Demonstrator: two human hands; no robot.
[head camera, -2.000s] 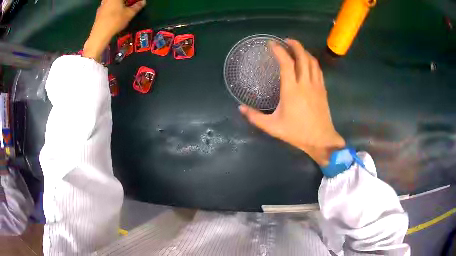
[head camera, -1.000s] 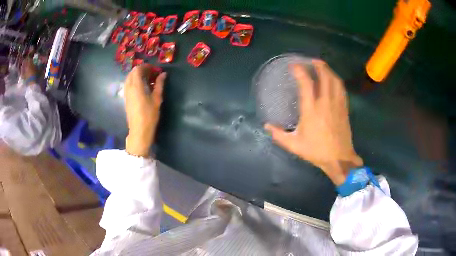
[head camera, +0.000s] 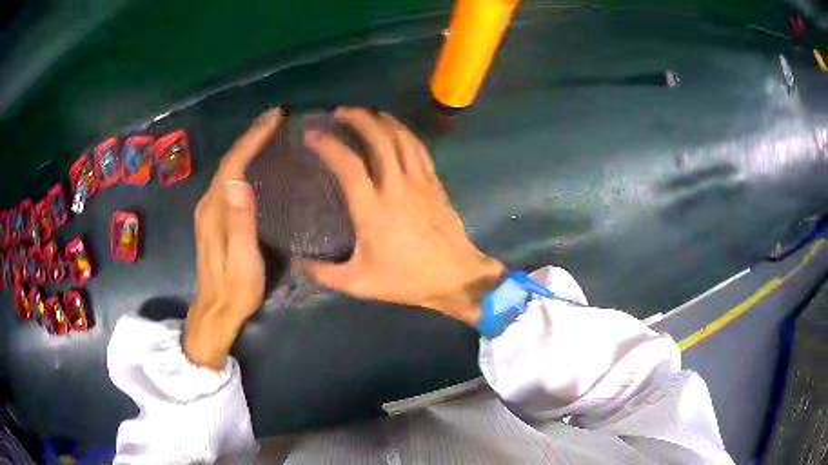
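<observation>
The round grey screw plate (head camera: 301, 195) is in front of me, between my two hands, and its surface is blurred and darker now. My left hand (head camera: 227, 254) is at its left edge, with the fingertips near the far rim. My right hand (head camera: 395, 218) is on its right side, thumb at the near edge and fingers over the far right part. Both hands hold the plate by its sides. Single screws on it cannot be made out. A blue band (head camera: 505, 303) is on my right wrist.
Rows of red housings (head camera: 77, 261) with parts inside lie at the left, with one housing (head camera: 126, 236) slightly apart. The orange electric screwdriver (head camera: 470, 53) lies beyond my right hand, black nose towards me. The green mat's front edge (head camera: 436, 397) runs before my smock.
My left hand has come from the red housings to the plate's left side. My right hand stays at the plate. The plate looks darker, and the view has turned to the right.
</observation>
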